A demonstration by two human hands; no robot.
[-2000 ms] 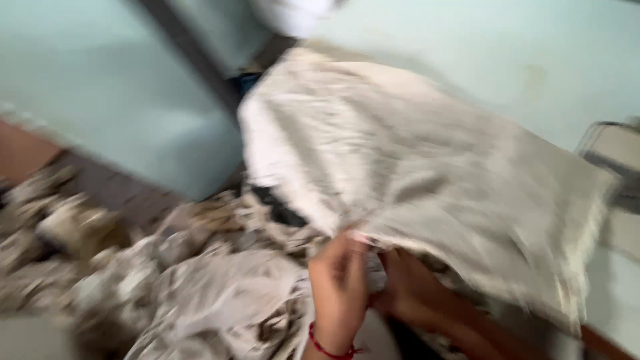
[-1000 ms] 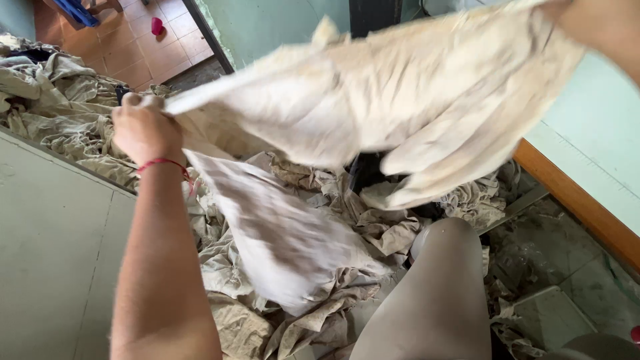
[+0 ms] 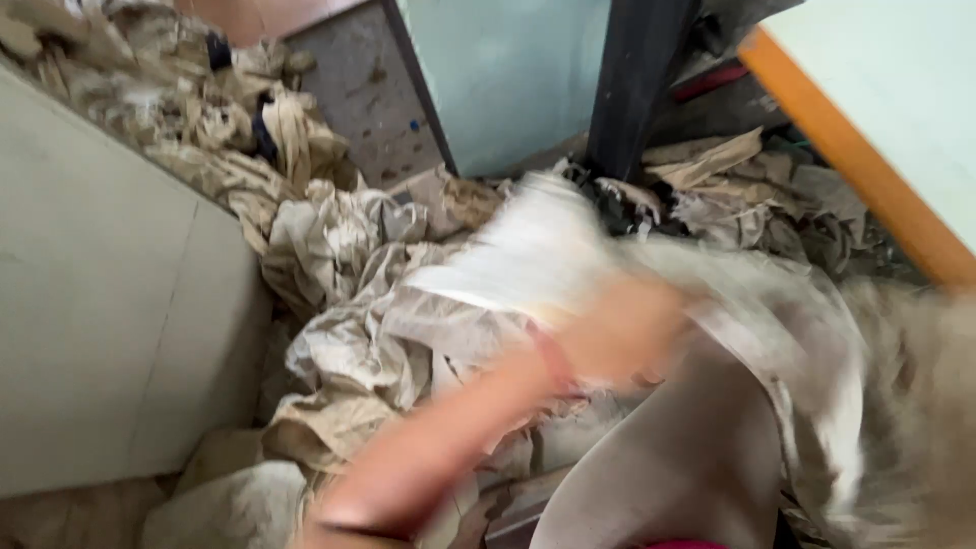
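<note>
My left hand (image 3: 629, 328), with a red string at the wrist, is blurred by motion at the centre, above my knee. Around it swing pale cloths: a white one (image 3: 526, 244) to its upper left and a whitish one (image 3: 793, 328) to its right. The blur hides its fingers, so its grip does not show. Another blurred beige cloth (image 3: 907, 396) fills the right edge. My right hand does not show. Beneath lies a heap of crumpled off-white cloths (image 3: 358, 305).
A pale panel (image 3: 99, 290) stands at the left. A dark post (image 3: 637, 84) rises beside a pale green panel (image 3: 503, 76). At the upper right is a tabletop with an orange-brown edge (image 3: 854, 152). More rags (image 3: 175, 99) lie at the upper left.
My left hand has moved from the left side to the centre. The cloth stretched between both hands a second ago is no longer spread out. My right hand has left the view.
</note>
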